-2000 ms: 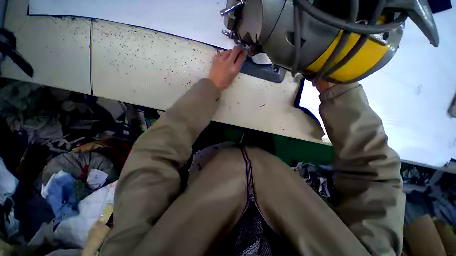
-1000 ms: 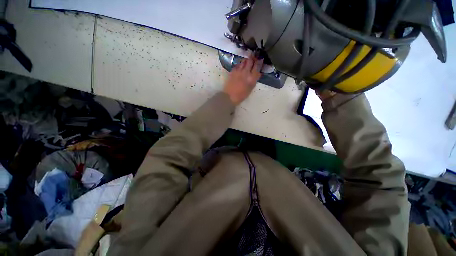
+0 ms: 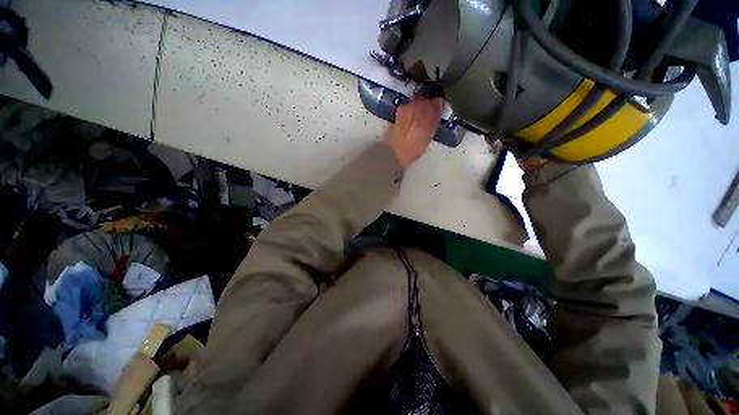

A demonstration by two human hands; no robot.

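The cloth cutting machine [image 3: 478, 73], grey with a yellow band and cable loops over it, stands at the upper right. Its grey base plate [image 3: 377, 101] shows at table level on both sides of my left hand [image 3: 418, 128]. That hand is at the machine's front, just above the plate; its fingertips are partly hidden and I cannot tell what they grip. My right hand [image 3: 531, 162] is almost wholly hidden under the motor housing; only a bit near the cuff shows. The white paper [image 3: 308, 28] with a dark fabric edge lies behind and right of the machine.
The cream, speckled table [image 3: 243, 97] has a joint at left. A dark object [image 3: 28, 65] lies at the upper left and a short grey bar [image 3: 726, 201] on the paper at right. A green frame [image 3: 454, 243] and heaped scraps [image 3: 105, 186] are below the table edge.
The machine, base plate and my left hand sit further right and lower in view. My left hand has shifted rightward along the base plate, uncovering its left end.
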